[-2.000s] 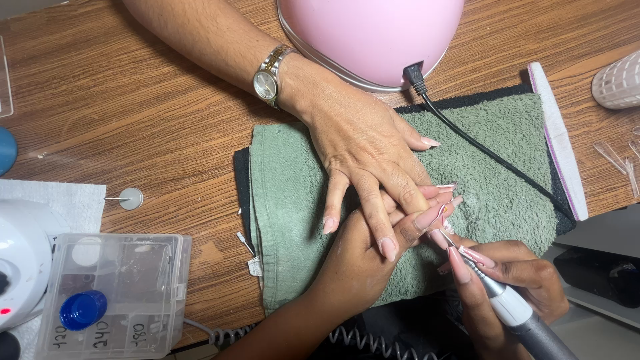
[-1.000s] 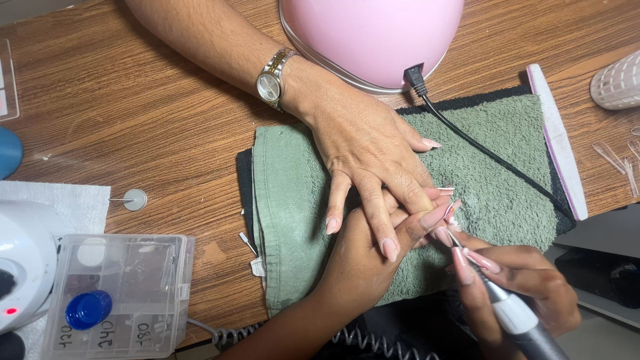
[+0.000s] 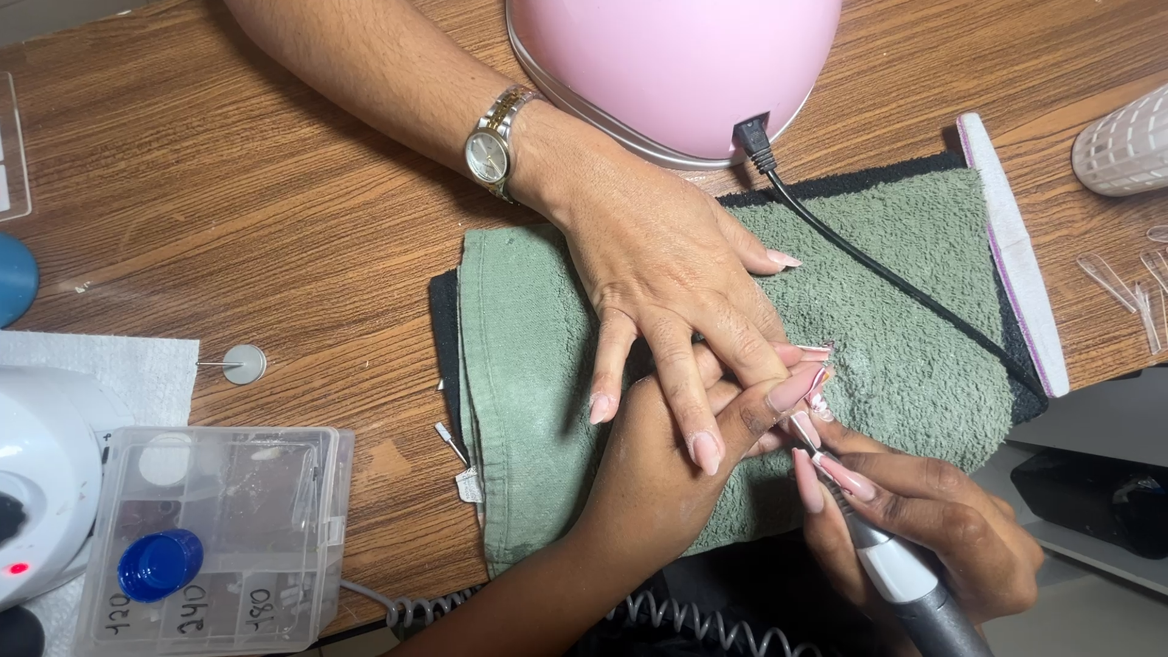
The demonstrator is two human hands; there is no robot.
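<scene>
My left hand comes up from the bottom edge and grips the index finger of another person's hand, its thumb near that fingertip. That person's hand lies palm down, fingers spread, over a green towel, with a metal wristwatch on the wrist. My right hand holds an electric nail drill handpiece like a pen. The thin tip of the drill meets the nail area of the gripped finger; my own long nails partly hide the contact.
A pink nail lamp with a black power cord stands at the top. A nail file lies along the towel's right edge. At left are a clear plastic case, a blue cap and a white machine. A coiled cord runs below.
</scene>
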